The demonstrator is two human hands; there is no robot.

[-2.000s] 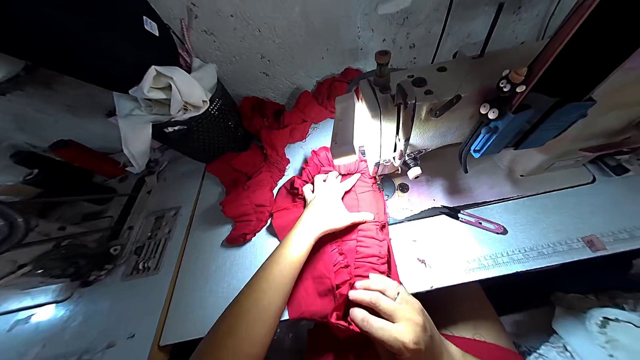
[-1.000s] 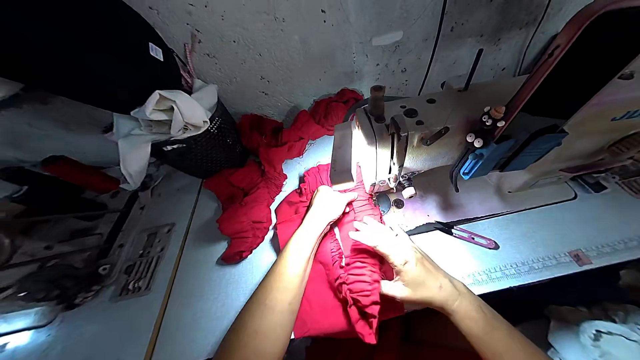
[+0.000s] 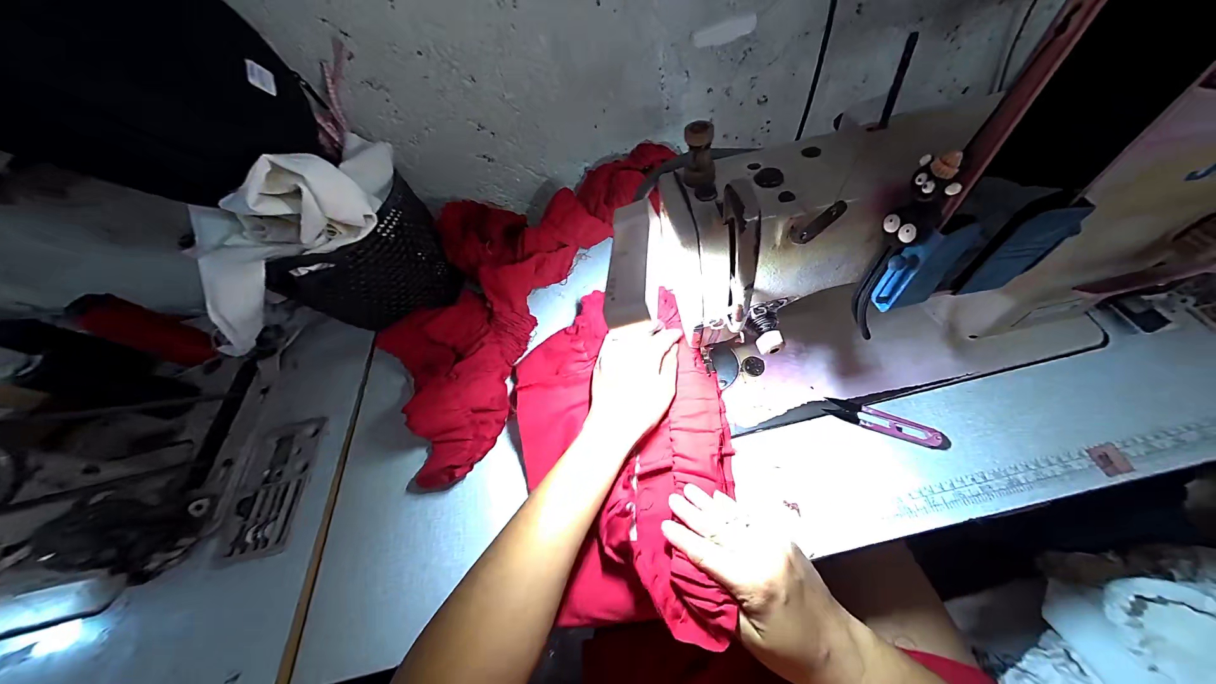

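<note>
A gathered red fabric piece (image 3: 698, 427) lies partly under the needle area of a sewing machine (image 3: 722, 256) and hangs over the table's front edge. My left hand (image 3: 635, 375) presses on the fabric just left of the presser foot, its fingertips partly hidden by the machine head's metal cover. Nearer to me, my right hand (image 3: 736, 541) rests on the ruffled right edge, fingers bent over the folds; whether it grips them I cannot tell. Another ruffled red strip (image 3: 475, 361) trails across the table behind and to the left.
Pink-handled thread snips (image 3: 898, 426) lie right of the needle area, near a measuring scale (image 3: 1007, 475) along the front edge. A black perforated basket (image 3: 389, 266) with white cloth (image 3: 304, 209) stands at the back left. Another machine (image 3: 123, 494) is at the far left.
Since the last frame my right hand has moved back toward me, down the ruffled edge. The fabric under it lies flatter and farther to the right.
</note>
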